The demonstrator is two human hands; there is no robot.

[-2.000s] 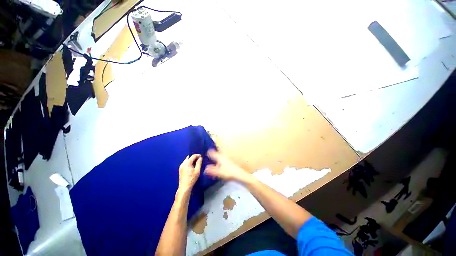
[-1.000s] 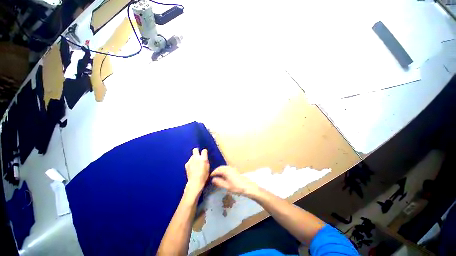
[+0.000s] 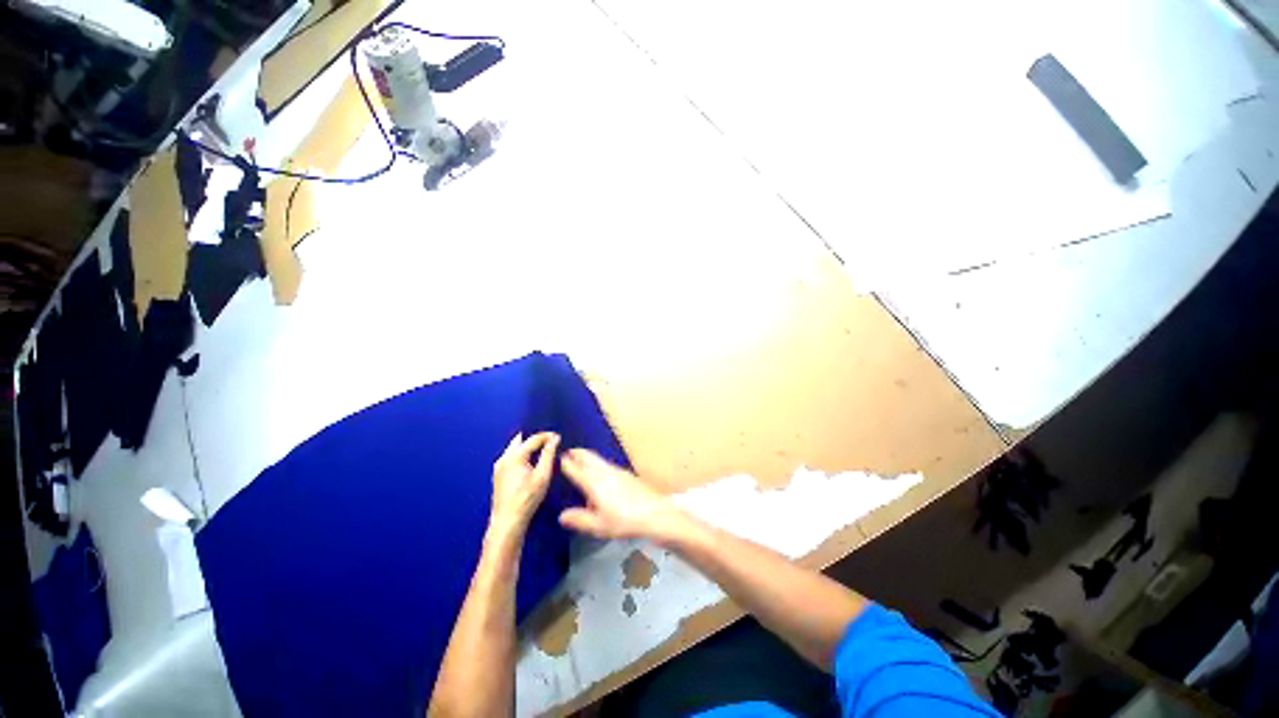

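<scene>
The large royal-blue fabric [image 3: 351, 547] lies on the white table near its front edge, with a curved far edge and a darker folded part at its right end. My left hand [image 3: 525, 474] is on the fabric beside the fold, with thumb and fingertips pinched together on the cloth. My right hand [image 3: 606, 498] is just to the right, over the fabric's right end, fingers extended towards my left hand. Its fingertips are close to the fold; I see nothing held in it.
A pale electric cloth cutter [image 3: 404, 87] with a black cord stands at the far left. Tan card patterns [image 3: 159, 232] and black fabric pieces [image 3: 105, 344] lie along the left edge. A dark grey bar [image 3: 1087, 118] lies at the far right. Dark scraps [image 3: 1013, 502] are on the floor.
My left hand has moved slightly left and down along the fold. My right hand has shifted left and its fingers have straightened. The fabric lies much the same.
</scene>
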